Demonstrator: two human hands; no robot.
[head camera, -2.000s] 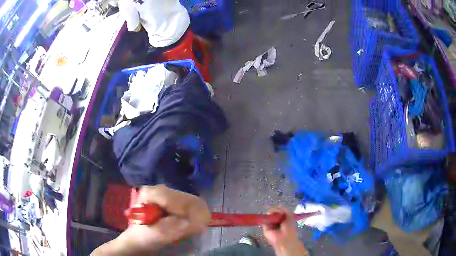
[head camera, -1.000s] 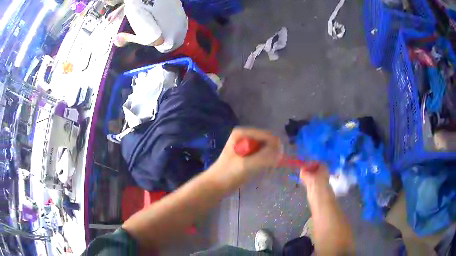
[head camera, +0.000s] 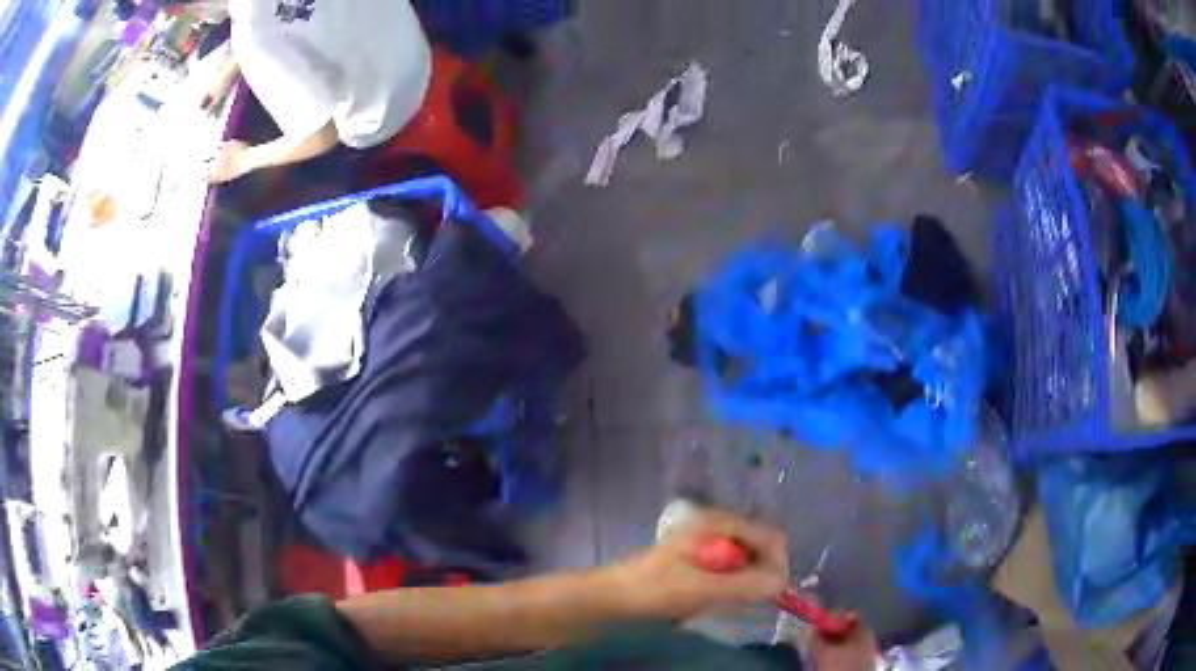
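Observation:
My left hand (head camera: 719, 566) is closed around the top end of a glossy red pole (head camera: 811, 610). My right hand (head camera: 842, 645) grips the pole lower down and is partly cut off by the bottom edge. A blurred white piece (head camera: 926, 648) shows at the bottom edge beyond my right hand; whether it is the broom head I cannot tell. A bright blue crumpled heap (head camera: 839, 344) lies on the floor ahead, with dark cloth (head camera: 936, 262) at its far right side. A separate blue piece (head camera: 934, 577) and clear plastic (head camera: 981, 505) lie nearer.
White strips (head camera: 656, 125) lie farther up the grey floor. At left a blue crate (head camera: 335, 207) holds white and navy cloth, beside red stools (head camera: 462, 129). A person in white (head camera: 335, 66) sits at the bench (head camera: 118, 223). Blue crates (head camera: 1049, 275) and a blue bag (head camera: 1115, 537) line the right.
Both hands and the pole have moved lower in view, towards the bottom edge. The blue heap is farther up and more spread, with a blue piece now apart from it near the bottom.

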